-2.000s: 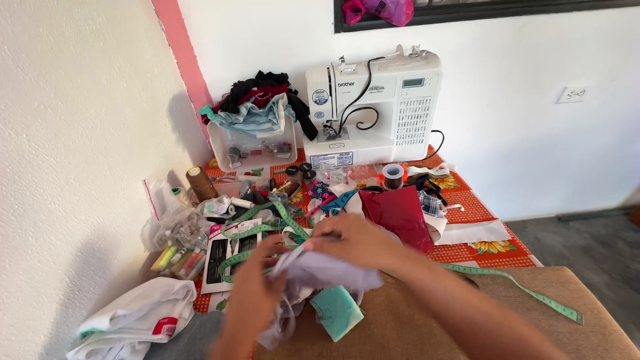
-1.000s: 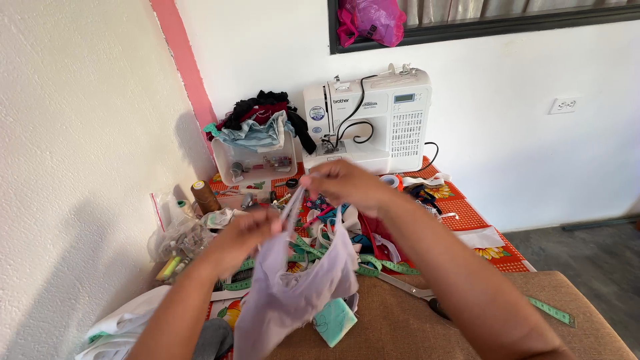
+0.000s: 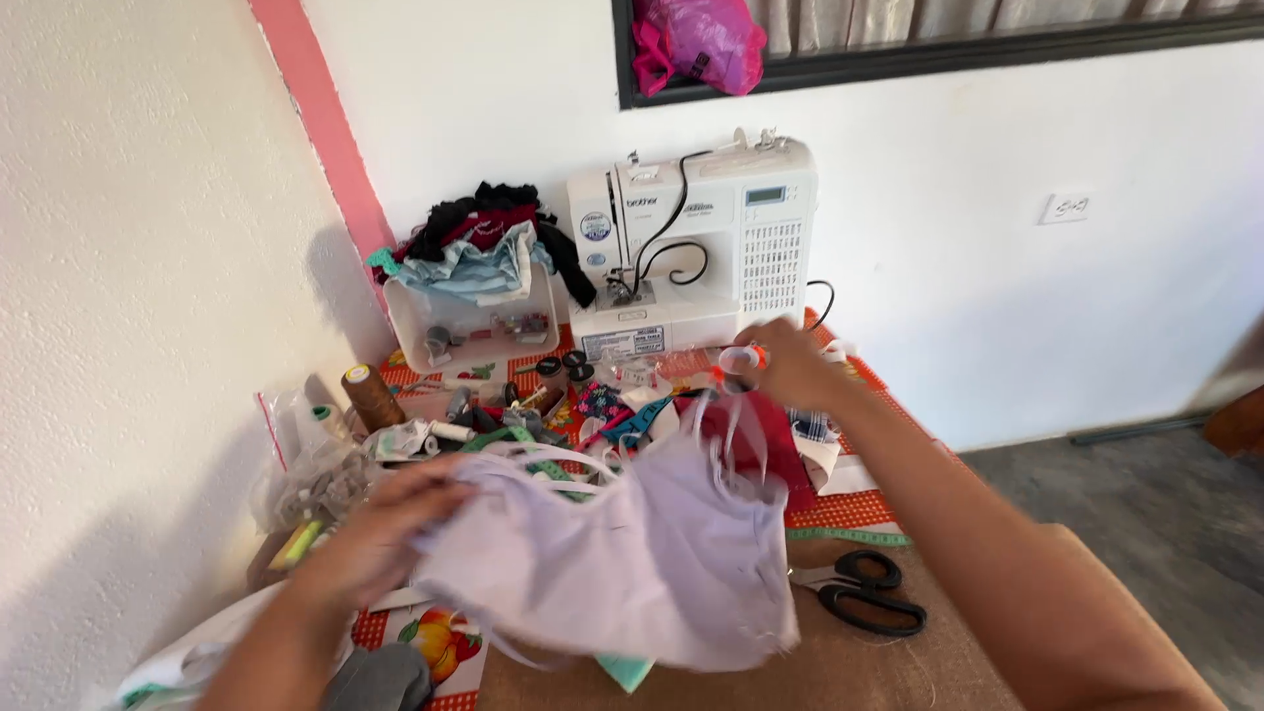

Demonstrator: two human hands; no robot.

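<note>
A lavender strappy garment hangs spread above the brown cloth-covered surface, its left edge gripped by my left hand. My right hand is over the white and orange roll in front of the sewing machine; its fingertips touch or nearly touch the roll, and a firm grip cannot be told. Below the garment's right side lie black-handled scissors, their blades partly hidden. A bit of mint-green material shows beneath the garment, and dark red fabric lies behind it.
A white Brother sewing machine stands against the wall. Left of it is a plastic bin heaped with clothes. A brown thread cone, scraps and small notions crowd the patterned tablecloth. A green measuring tape lies right of the garment.
My right hand has left the garment's straps and moved to the right, by the roll. The garment, bunched and then hanging between both hands, is now spread out from my left hand.
</note>
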